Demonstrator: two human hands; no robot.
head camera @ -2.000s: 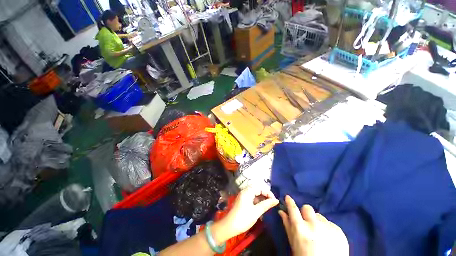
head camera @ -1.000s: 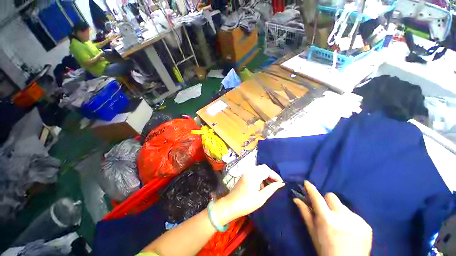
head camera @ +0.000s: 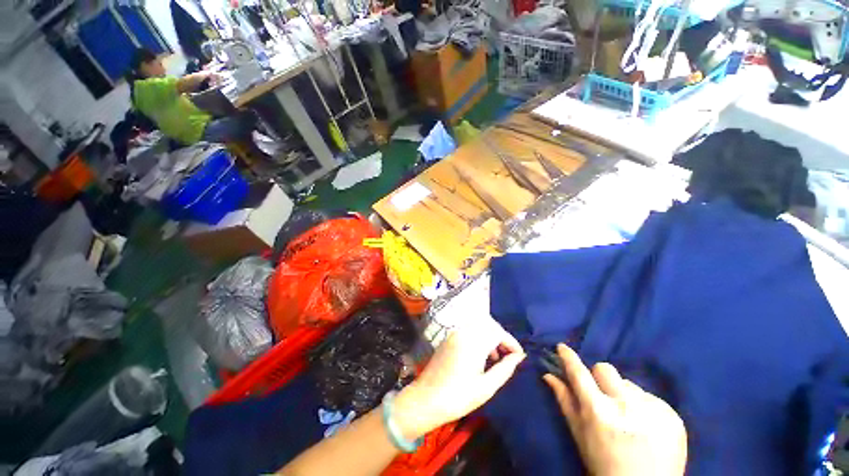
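Note:
A navy garment piece [head camera: 707,288] lies spread over the white table and hangs over its near edge. My left hand [head camera: 465,376], with a pale green bangle at the wrist, has thumb and fingertip pinched together at the cloth's left edge; what it pinches is too small to make out. My right hand [head camera: 619,414] holds small dark thread snips [head camera: 551,362] between thumb and fingers, just right of my left fingertips. The snips' tips are hard to see against the navy cloth.
A black fabric piece [head camera: 749,172] lies beyond the navy cloth. A brown cardboard [head camera: 475,195] covers the table's left end. Below stand a red plastic bag [head camera: 326,274] and a red crate [head camera: 270,367]. A person [head camera: 172,107] sits at a machine far left.
Over the two seconds both hands keep the same pose at the cloth's edge. The snips show more clearly than at first. The camera view has shifted slightly.

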